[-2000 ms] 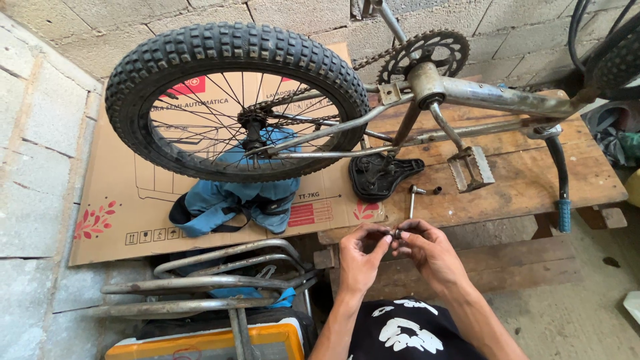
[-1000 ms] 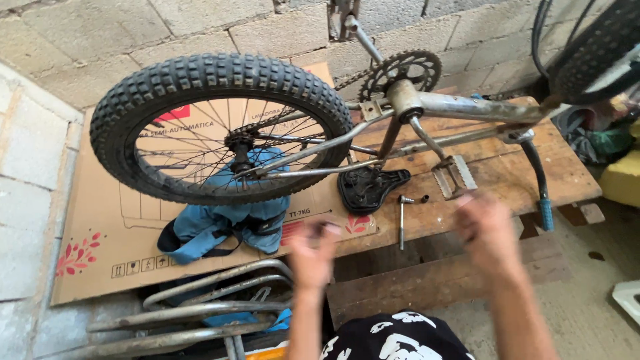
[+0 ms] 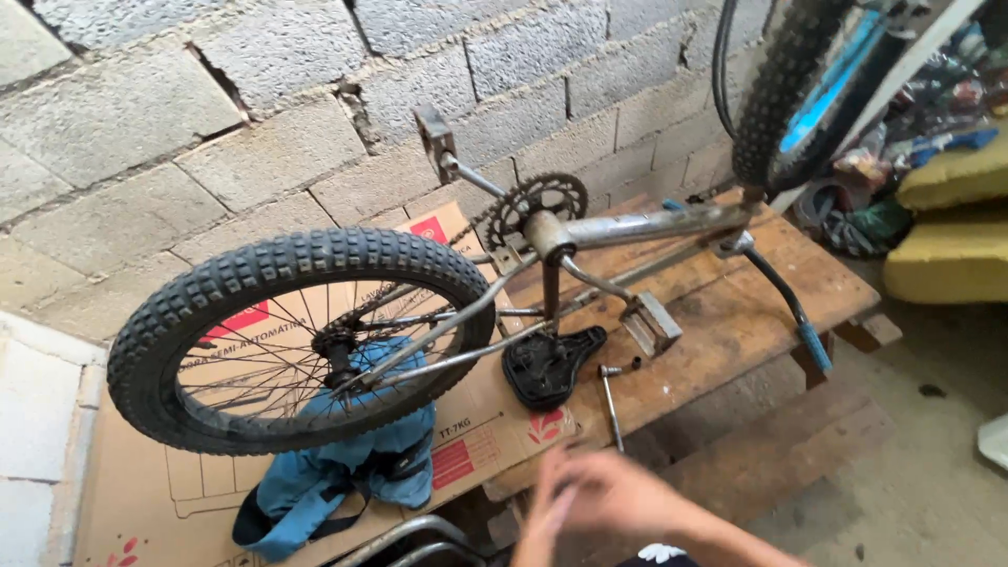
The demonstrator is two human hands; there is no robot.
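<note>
An upside-down bicycle rests on a wooden table, with its knobby rear tyre [image 3: 299, 260] at the left and its black saddle [image 3: 543, 370] against the tabletop. My left hand [image 3: 551, 496] and my right hand [image 3: 622, 488] are close together at the near edge of the table, both blurred; whether they hold anything cannot be told. Just beyond them lies a metal socket wrench [image 3: 611, 409], with a small dark socket [image 3: 635, 363] near its head. The chainring [image 3: 543, 205] and a metal pedal [image 3: 651, 324] are above and to the right of the saddle.
Flattened cardboard [image 3: 465, 425] lies under the wheel, with a blue cloth bag [image 3: 339, 472] on it. A block wall [image 3: 535, 71] runs behind. Bent metal tubes [image 3: 425, 535] stand at the near edge. The handlebar grip [image 3: 813, 346] overhangs the table's right side.
My hands were together two seconds ago, apart one second ago, and are close together again now. The view has swung, showing more wall.
</note>
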